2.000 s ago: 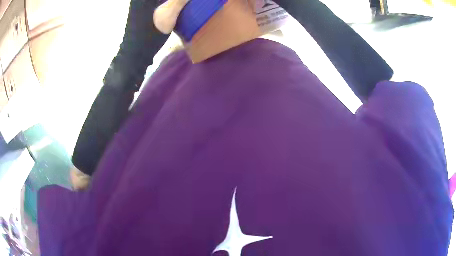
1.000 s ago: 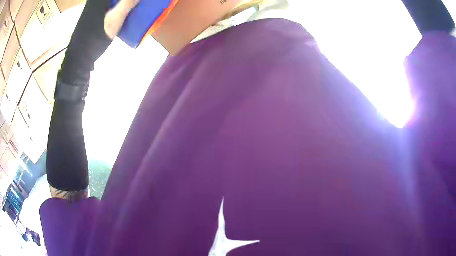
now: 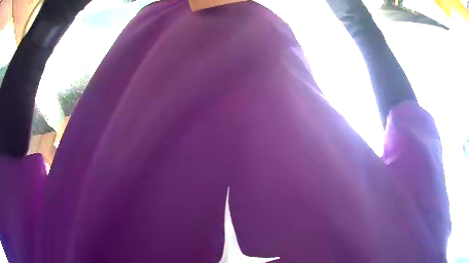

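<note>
A small part of a brown carton (image 3: 216, 4) shows at the top edge of the head view, just beyond the front of my purple top. The rest of the carton is cut off. My left hand is out of the picture; only its black sleeve shows, running out at the top left. My right hand is also out of the picture; its black sleeve runs out at the top edge, right of centre. What either hand holds cannot be seen.
Brown boxes (image 3: 23, 15) show at the far top left. Green floor (image 3: 74, 77) shows between my left sleeve and my body, with brown surfaces low beside it. A dark flat object (image 3: 411, 16) lies at the top right, near something yellow. Strong glare whitens the right side.
My left hand and the blue object with an orange edge have left the picture at the top. Less of the carton shows. My left sleeve is further left; my right sleeve is back further in view.
</note>
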